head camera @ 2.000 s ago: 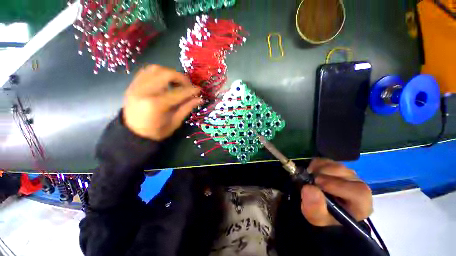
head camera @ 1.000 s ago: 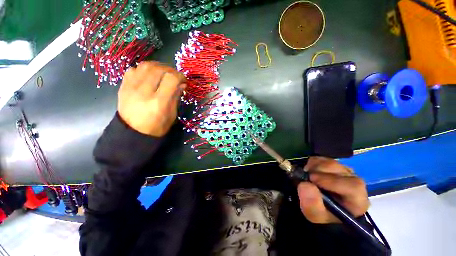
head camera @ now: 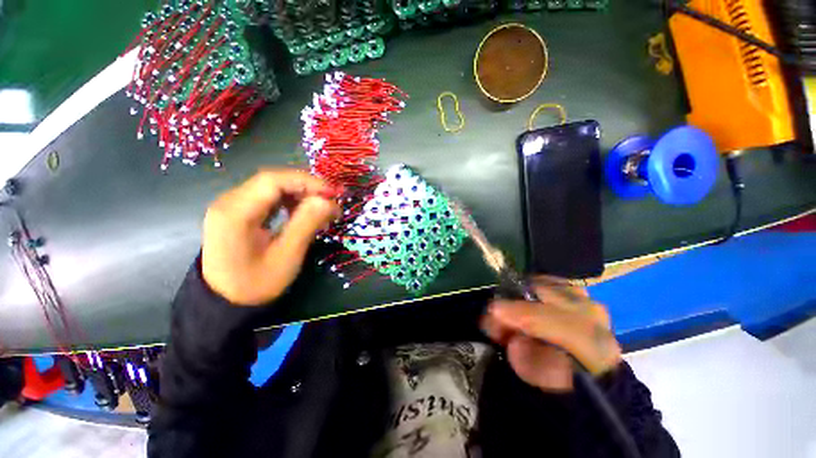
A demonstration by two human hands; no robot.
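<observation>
A green PCB panel (head camera: 412,234) lies on the dark mat like a diamond, with red lead wires along its left side. A heap of red lead wires (head camera: 344,134) with white ends lies just beyond it. My left hand (head camera: 264,234) is at the panel's left, thumb and fingertips pinched by the wires; a bit of red shows at the fingertips. My right hand (head camera: 559,335) holds the soldering iron (head camera: 494,259), blurred, its tip near the panel's upper right edge. I cannot tell if the tip touches the panel.
A black phone (head camera: 562,199), blue solder reel (head camera: 682,165) and orange soldering station (head camera: 734,76) are at the right. A round brown tin (head camera: 510,63) and rubber bands lie beyond. Wired panels (head camera: 201,72) and stacked panels (head camera: 335,36) are at the back. Thin cables (head camera: 40,277) hang at left.
The view has shifted, showing more of the back. My left hand has opened its curl and moved nearer the panel's wires. The iron's tip has moved from the panel's middle to its upper right edge.
</observation>
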